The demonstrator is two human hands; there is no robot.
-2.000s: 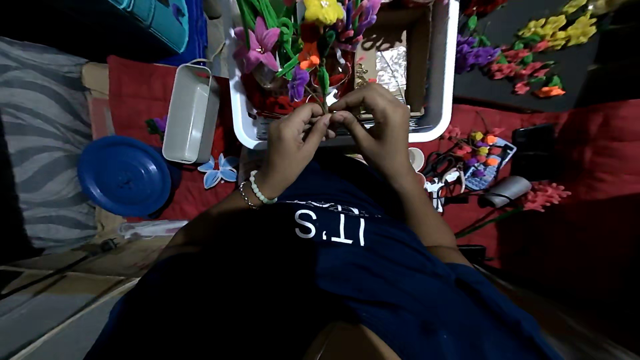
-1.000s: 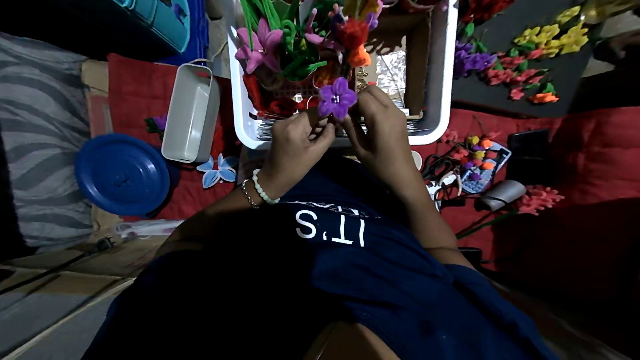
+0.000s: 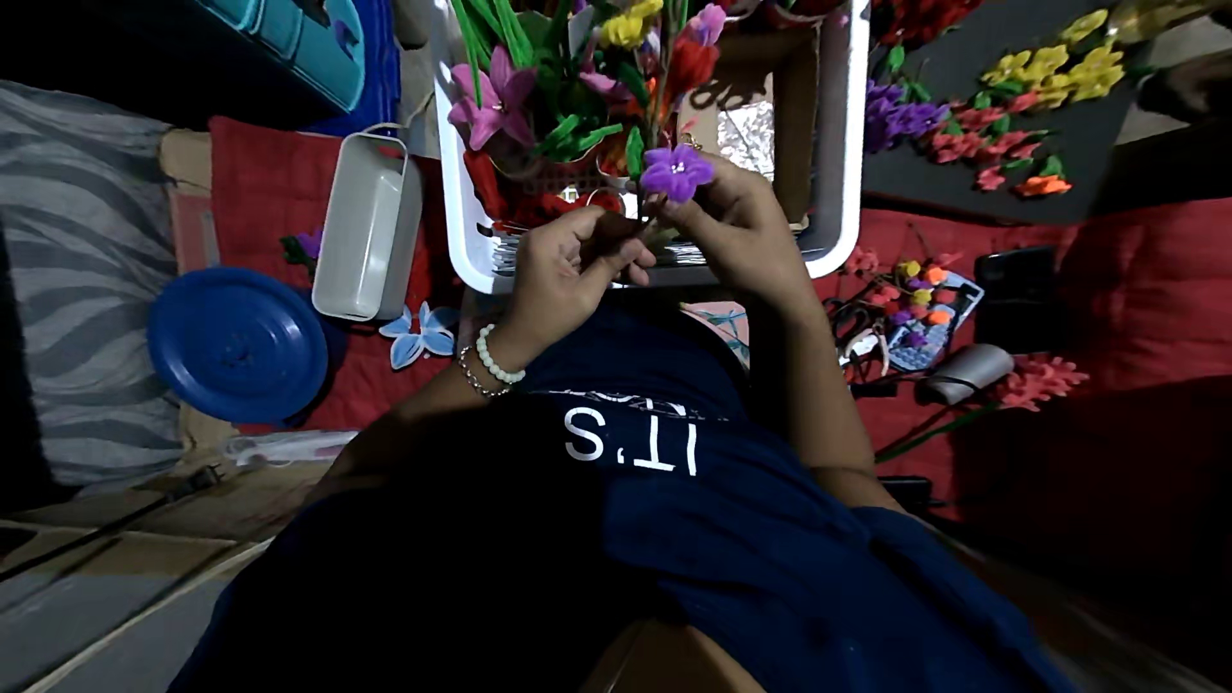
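Both hands meet over the near rim of a white plastic basket (image 3: 845, 183). My right hand (image 3: 746, 226) holds the stem of a craft flower spray, close below its purple fuzzy flower (image 3: 677, 173); red, pink and yellow blooms rise farther up the spray. My left hand (image 3: 577, 265), with bracelets at the wrist, has its fingers curled at the lower part of the same stem; its exact grip is partly hidden. Behind the hands, a pink craft lily (image 3: 496, 101) and green pipe-cleaner leaves (image 3: 573, 138) stand in the basket.
At the left are a cream metal-like bin (image 3: 366, 231), a blue round lid (image 3: 238, 345) and a blue craft flower (image 3: 420, 335). To the right lie scissors (image 3: 864, 354), a grey cylinder (image 3: 969, 373) and a coral flower stem (image 3: 1039, 382). Yellow flowers (image 3: 1059, 72) rest on a dark board (image 3: 1039, 183).
The purple flower, among the stems above the hands two seconds ago, came down in front of them and is now turned slightly right. My left hand's fingers have loosened from their pinch near it.
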